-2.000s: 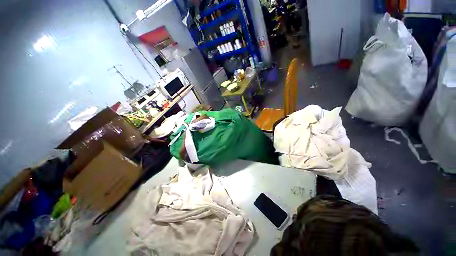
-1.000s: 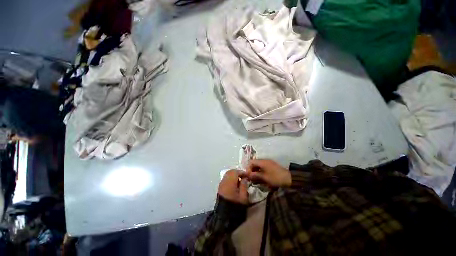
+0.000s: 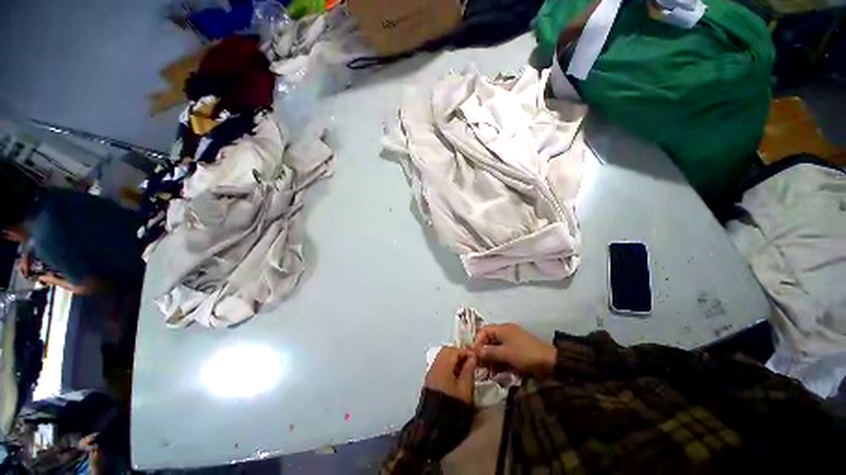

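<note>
A small cream garment piece [image 3: 467, 322] lies at the table's front edge, partly under my hands and hanging toward my body. My left hand [image 3: 452, 373] pinches it from the left. My right hand [image 3: 516, 350] pinches it from the right, and the fingertips of both hands meet over the fabric. Whether a small tool is between the fingers cannot be told. The rest of the piece is hidden by my hands and plaid sleeves.
The pale table [image 3: 362, 278] bears a compact garment pile [image 3: 501, 176], a looser left pile [image 3: 241, 223] and a phone [image 3: 630, 277]. A green bag [image 3: 677, 83] stands at the far right edge. A white sack [image 3: 802, 250] is at right. A person [image 3: 79, 237] is at left.
The view has swung from the room down to the table, then tilted slightly up. My hands came into view and still hold the cream piece, fingertips together.
</note>
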